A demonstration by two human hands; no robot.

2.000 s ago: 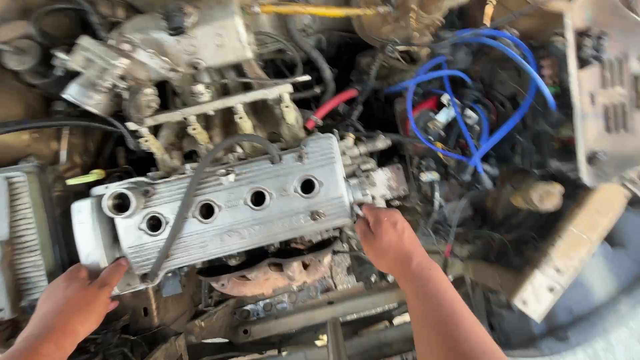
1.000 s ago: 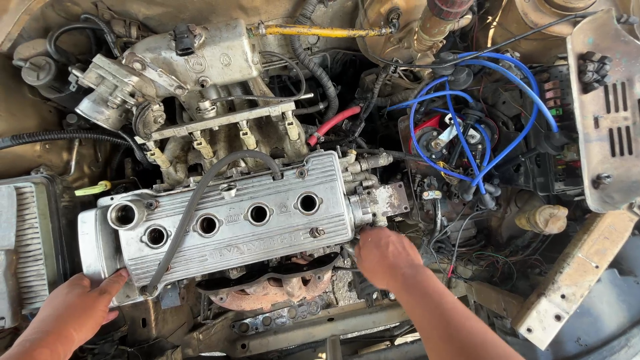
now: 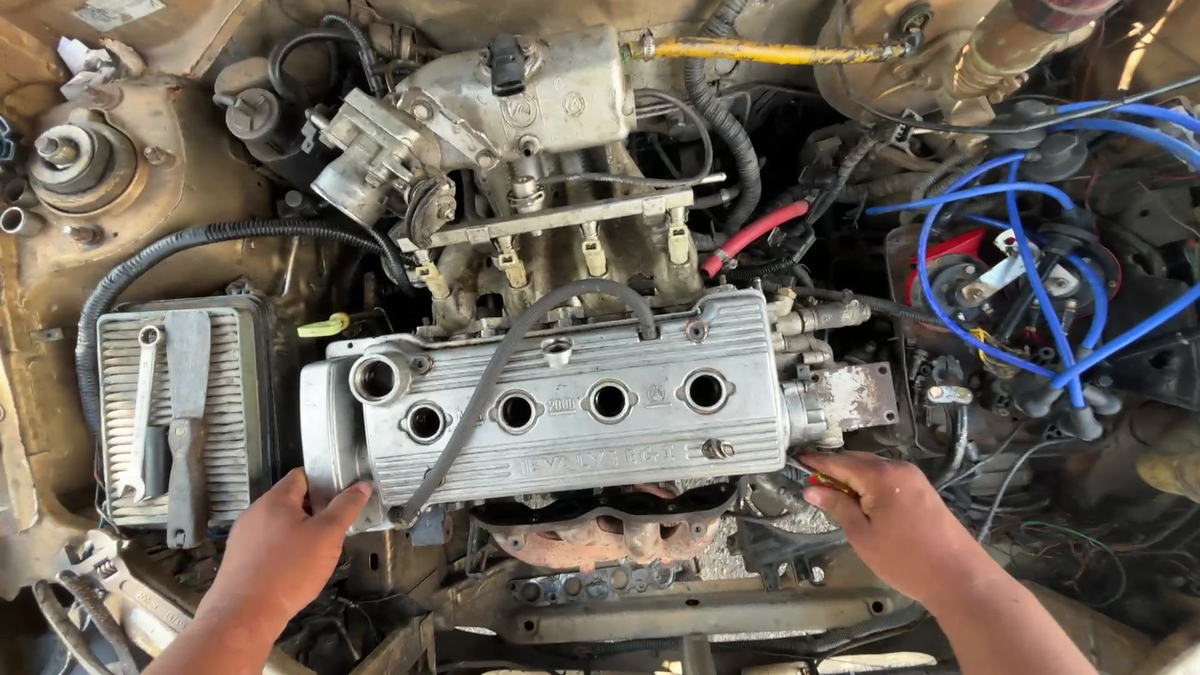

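Note:
An aluminium valve cover (image 3: 581,431) with four round plug holes lies across the middle of the engine, a grey rubber hose (image 3: 487,375) arching over it. My left hand (image 3: 291,534) grips the cover's lower left corner, thumb on top and fingers partly hidden at the side. At the lower right corner, my right hand (image 3: 867,506) holds a small tool with a red and yellow handle (image 3: 830,483), its thin tip at the cover's edge. Below the cover sits a rusty exhaust manifold (image 3: 609,539). The fuel rail (image 3: 562,217) with its injectors runs above the cover.
A combination wrench (image 3: 144,412) and a putty knife (image 3: 187,422) lie on the air filter (image 3: 122,366) at left. An adjustable wrench (image 3: 122,581) rests at lower left. Blue ignition leads (image 3: 1022,253) loop at right. A metal bracket (image 3: 855,394) juts from the cylinder head's right end.
The view has moved closer to the engine. Both hands remain at the same two corners of the valve cover. The handle in my right hand now shows.

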